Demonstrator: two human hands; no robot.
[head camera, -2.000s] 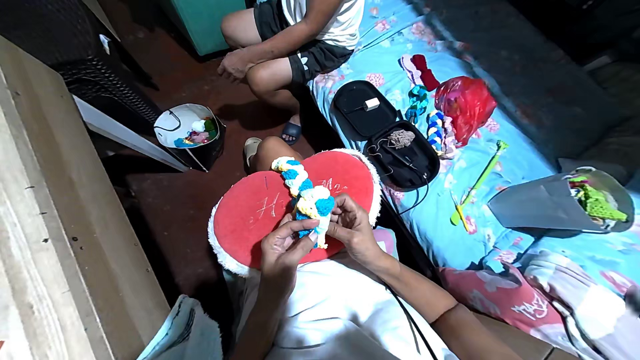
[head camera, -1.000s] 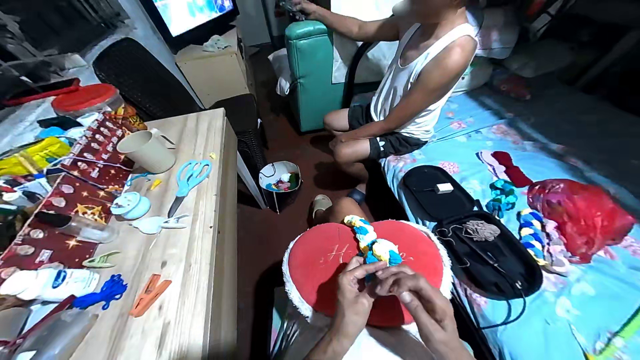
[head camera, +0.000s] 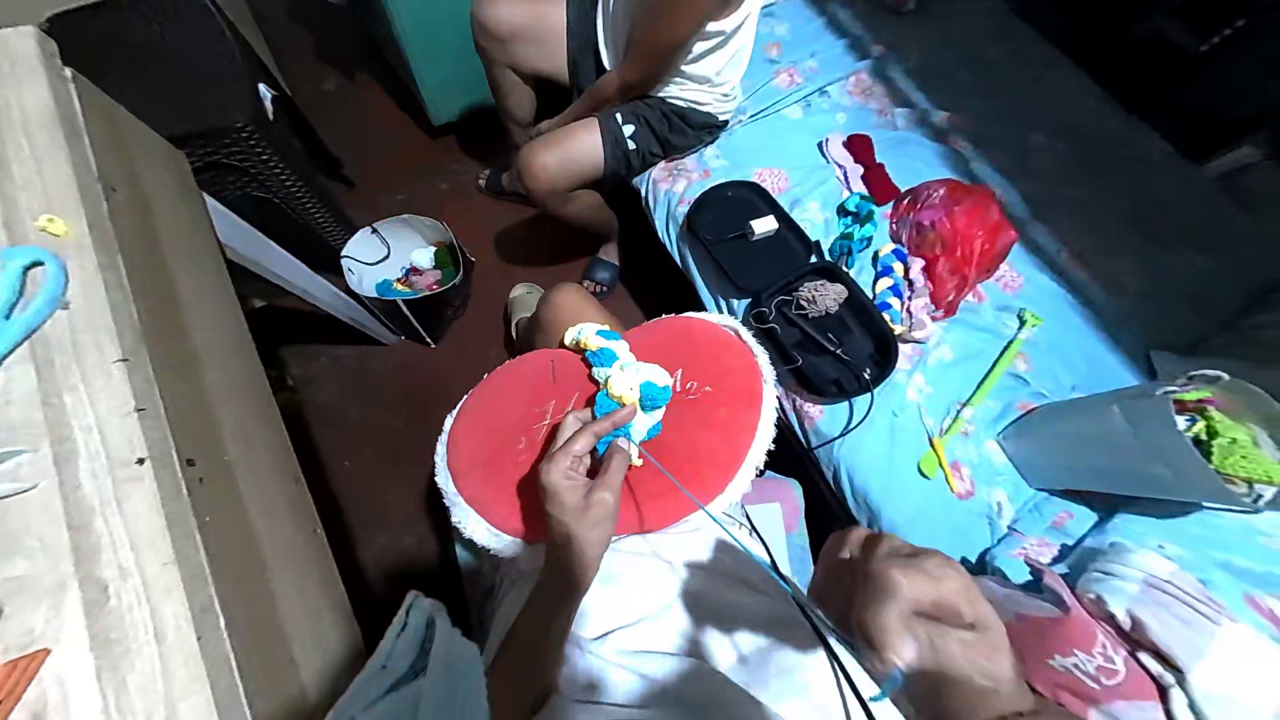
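A braided strip of blue, white and yellow yarn (head camera: 628, 385) lies across a red cushion with white fluffy trim (head camera: 700, 400) on my lap. My left hand (head camera: 585, 475) pinches the strip's near end between thumb and fingers. From there a thin blue strand (head camera: 690, 492) runs taut down to the right, toward my right hand (head camera: 900, 600), which is blurred, low at the right and curled. A bit of blue shows beside its lower edge; whether the fingers grip the strand is hidden.
A seated person (head camera: 620, 130) is ahead. An open black case (head camera: 825, 330), a red plastic bag (head camera: 950, 240), braided yarn pieces (head camera: 890, 285), a green-yellow stick (head camera: 985, 395) and a grey bin (head camera: 1110, 450) rest on the bed. A bucket of yarn (head camera: 405, 270) stands beside the wooden table (head camera: 90, 450).
My right hand has moved away from the braided strip, down to the right, and a strand now stretches out from the strip. My left hand stays on it. The view has swung back down to the right.
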